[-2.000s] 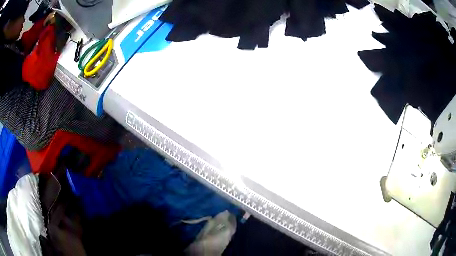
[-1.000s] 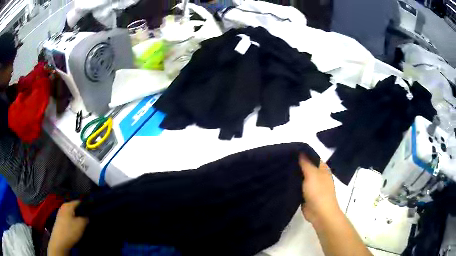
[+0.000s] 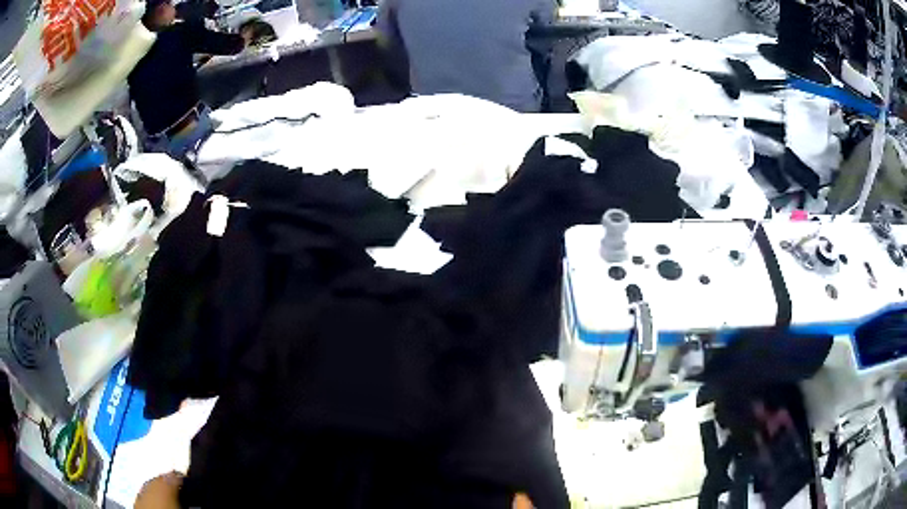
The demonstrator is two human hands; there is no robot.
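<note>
A large black fabric garment piece (image 3: 368, 398) is spread in front of me, over the table and down to the bottom edge of the view. My left hand (image 3: 159, 491) is at its lower left edge, cut off by the frame; its fingers are hidden by the cloth. Only a small bit of my right hand (image 3: 523, 501) shows at the bottom, at the cloth's lower right. More black cut panels (image 3: 199, 288) with white tags lie behind. The sewing machine (image 3: 666, 288) stands to the right, its needle area (image 3: 627, 406) beside the cloth.
Scissors (image 3: 74, 452) with yellow and green handles lie at the far left, near a grey machine housing (image 3: 35, 333). White fabric (image 3: 398, 139) is heaped behind the black panels. Dark strips (image 3: 711, 462) lie right of the needle. People (image 3: 462, 50) are at the tables beyond.
The view has swung right, bringing the sewing machine more fully in. The black piece, stretched between both hands before, now lies farther forward, its far part against the other panels.
</note>
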